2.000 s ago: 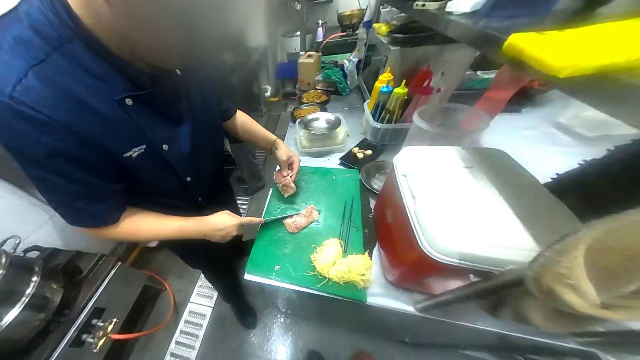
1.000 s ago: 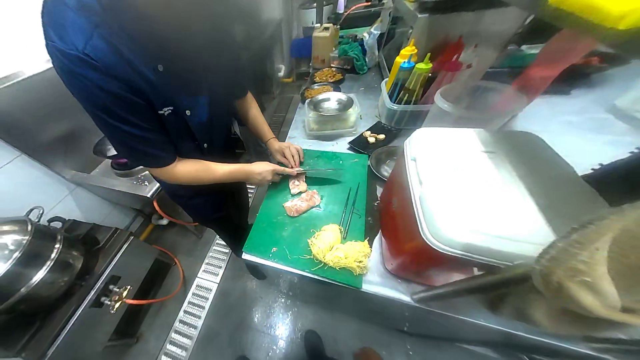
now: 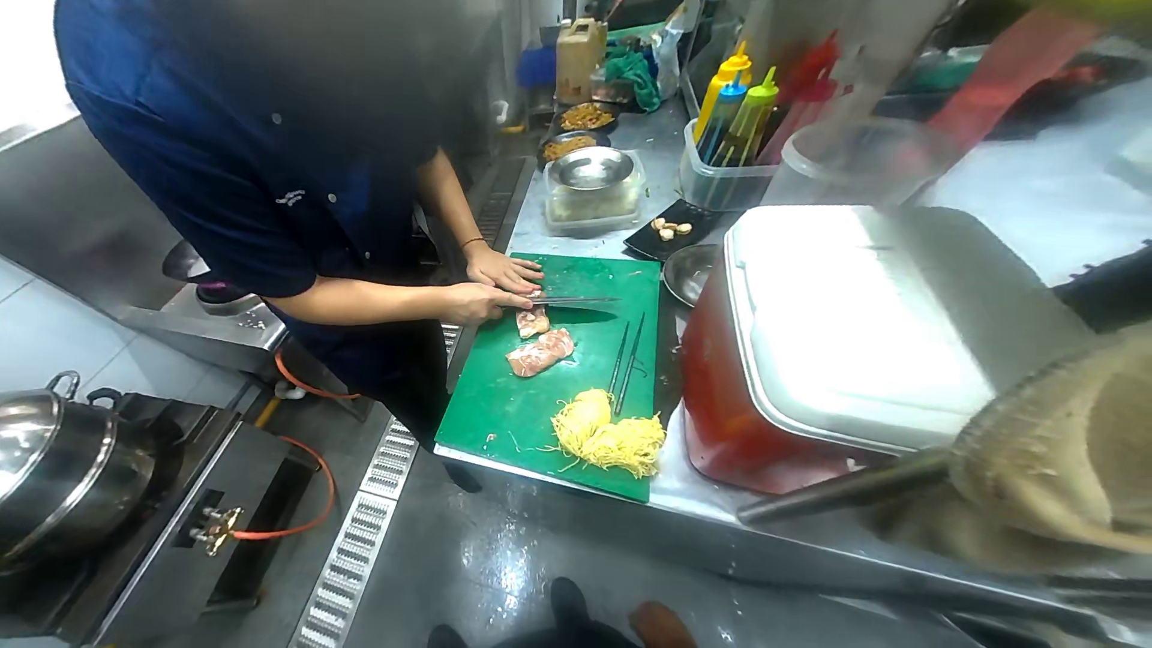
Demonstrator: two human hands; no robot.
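Neither my left hand nor my right hand is in view. A co-worker in a dark blue shirt stands at the left of a green cutting board (image 3: 504, 414). One co-worker's hand (image 3: 477, 303) grips a kitchen knife (image 3: 580, 300); the other hand (image 3: 504, 270) lies flat at the board's upper left. A small piece of raw meat (image 3: 533, 322) sits just below the knife, partly hidden. Nearer to me lies a larger piece of raw meat (image 3: 540, 352). Yellow noodles (image 3: 621, 443) rest at the board's near right corner, beneath dark chopsticks (image 3: 627, 364).
A red cooler box (image 3: 720, 414) with a white lid stands right of the board, near a blurred beige cloth item (image 3: 1053, 450). Behind are a metal bowl (image 3: 691, 274), a black dish (image 3: 643, 241) and squeeze bottles (image 3: 742, 117). A large pot (image 3: 63, 477) sits on a stove at left.
The co-worker's knife has moved from the nearer meat to the piece farther up the board. That piece, earlier held up in the co-worker's other hand, now lies on the board. The view has shifted.
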